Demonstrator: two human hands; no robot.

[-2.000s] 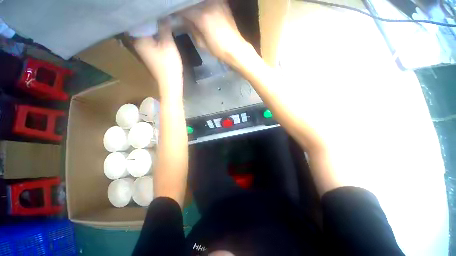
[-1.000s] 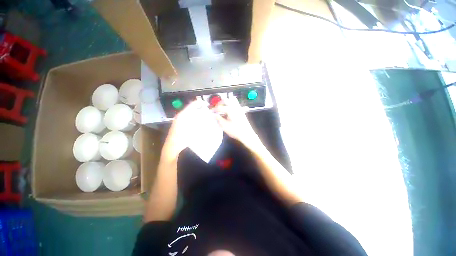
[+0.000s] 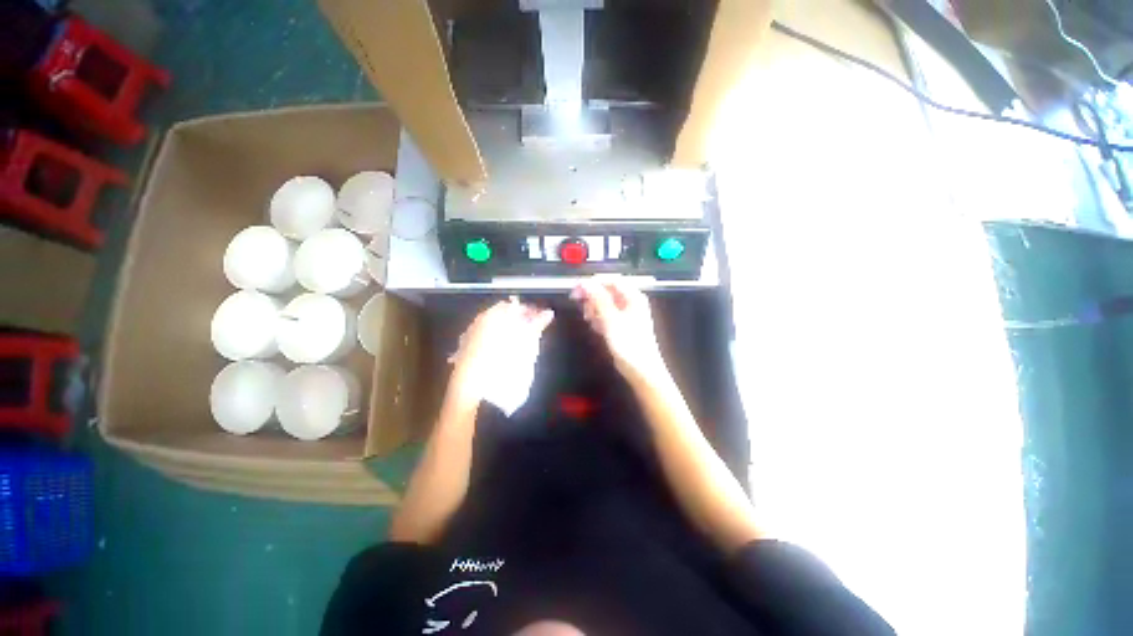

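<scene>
My left hand (image 3: 497, 345) is just below the front panel, shut on a white plastic housing (image 3: 508, 391); the housing is glaring and mostly covered by the hand, so its shape is hard to make out. My right hand (image 3: 609, 313) is beside it to the right, apart from the housing, fingers bent; whether it holds anything small cannot be told. The press (image 3: 565, 186) stands ahead, with green buttons at both ends of its black panel (image 3: 509, 250) and a red button (image 3: 573, 251) between them. No housing shows under its pale upright.
A cardboard box (image 3: 162, 286) on the left holds several white cups (image 3: 329, 260). A clear ring (image 3: 414, 218) lies on the pale side ledge. Cardboard guards (image 3: 429, 106) flank the press opening. A bright white bench (image 3: 870, 410) is on the right. Red stools (image 3: 106, 81) stand far left.
My hands came back from the top of the view to in front of the panel, then moved slightly lower. The right hand has parted from the housing. The view has shifted.
</scene>
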